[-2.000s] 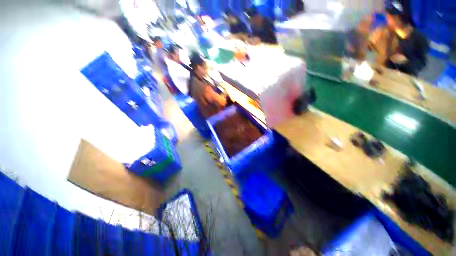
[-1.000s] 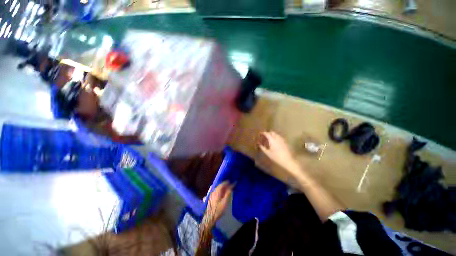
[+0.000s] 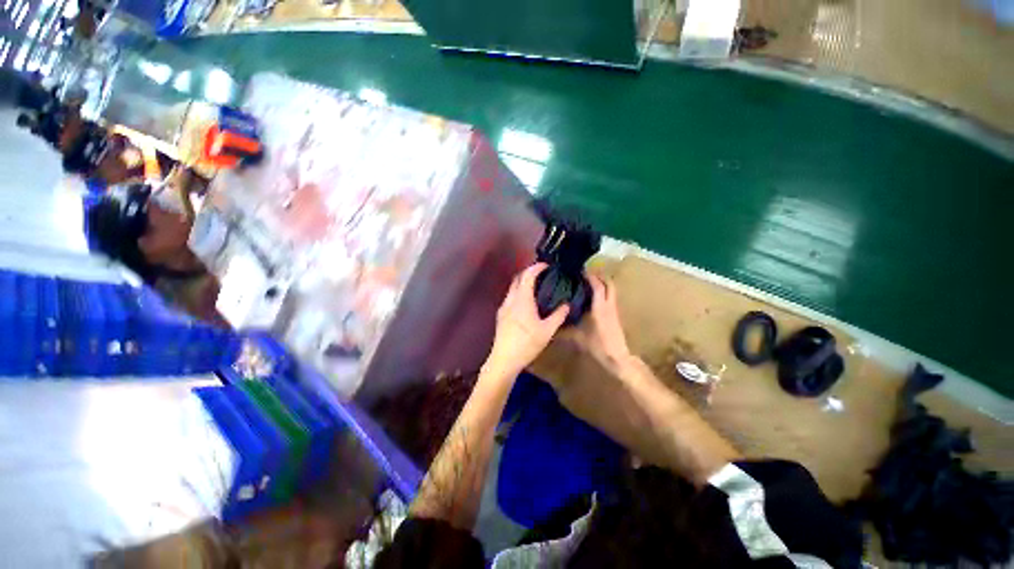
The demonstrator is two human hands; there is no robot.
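Note:
My left hand (image 3: 525,327) and my right hand (image 3: 602,321) are both on a black bundle of strap-and-ring parts (image 3: 564,291) at the bench's left end, beside the grey box. The left hand grips its left side with the thumb across the front. The right hand is against its right side. Ragged black ends stick up above the hands. Black rings (image 3: 809,361) lie at mid-bench. A heap of black straps (image 3: 941,489) lies at bench right. A small white oval (image 3: 694,372) lies between the hands and the rings.
The large grey red-stained box (image 3: 445,256) stands directly left of my hands. The green conveyor belt (image 3: 712,167) runs beyond the cardboard-covered bench (image 3: 656,300). Blue stacked crates (image 3: 83,328) are at left. A person (image 3: 156,239) sits beyond the box. A blue stool or crate (image 3: 550,456) is below.
My left hand has risen from below the bench edge to the black bundle. My right hand has moved to it too, and both now hold it. The view has steadied.

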